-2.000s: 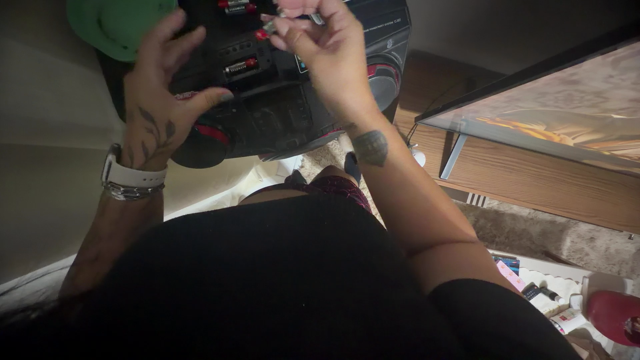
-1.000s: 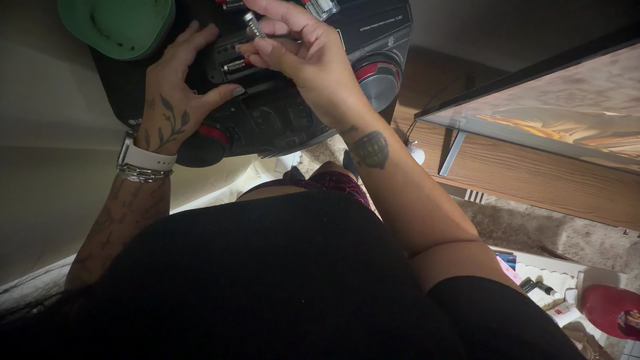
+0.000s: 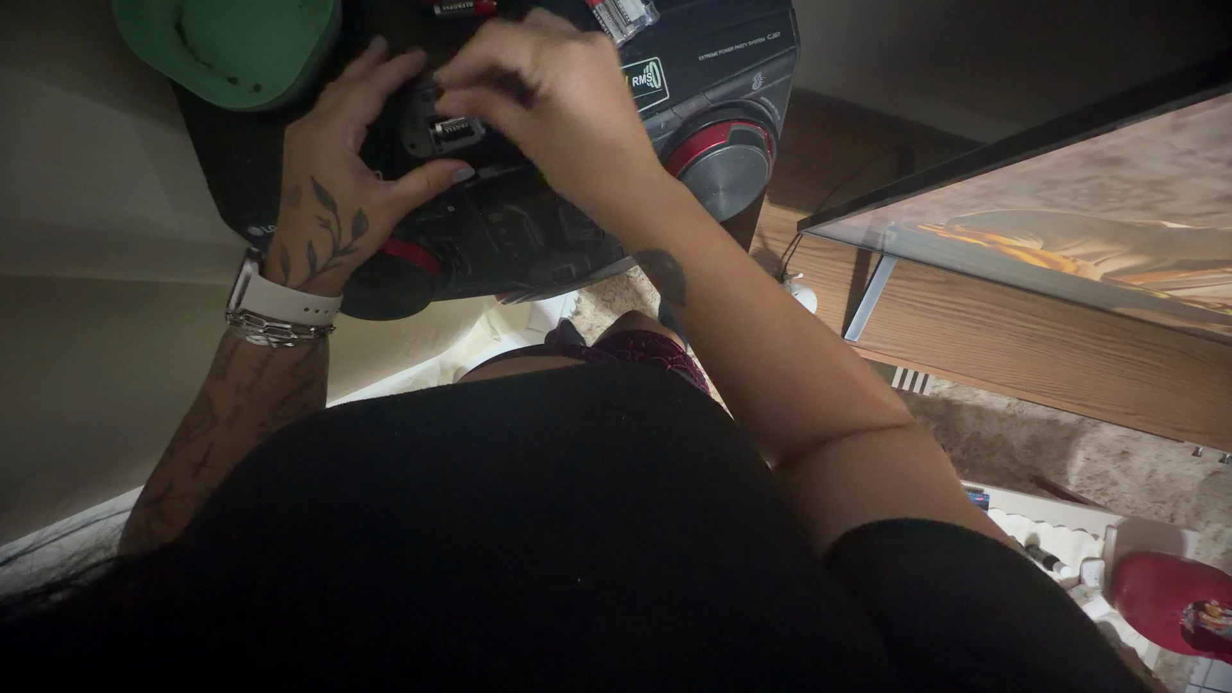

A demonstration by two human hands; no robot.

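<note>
A black LG party audio system point(image 3: 539, 231) with red-ringed knobs lies under both hands. On its top sits a small dark battery compartment point(image 3: 421, 125) with a cylindrical battery point(image 3: 455, 132) in it. My left hand point(image 3: 342, 159) rests beside the compartment, thumb and fingers spread around it, holding nothing. Just above the battery is my right hand point(image 3: 553, 96), its thumb and fingertips pinched over the compartment; whether something is between them is hidden. A red-ended battery point(image 3: 462, 9) lies beyond, at the top edge. Near it is a pack of batteries in clear wrap point(image 3: 624, 17), partly behind my right hand.
A green plastic bowl point(image 3: 231, 48) stands on the unit's far left. To the right, a large screen point(image 3: 1078, 207) stands on a wooden cabinet point(image 3: 1020, 337). At lower right, a white tray point(image 3: 1059, 510) holds small items beside a red object point(image 3: 1169, 597).
My right hand held a battery in its fingertips above the unit; it has come down over the compartment. My left hand stays spread beside it.
</note>
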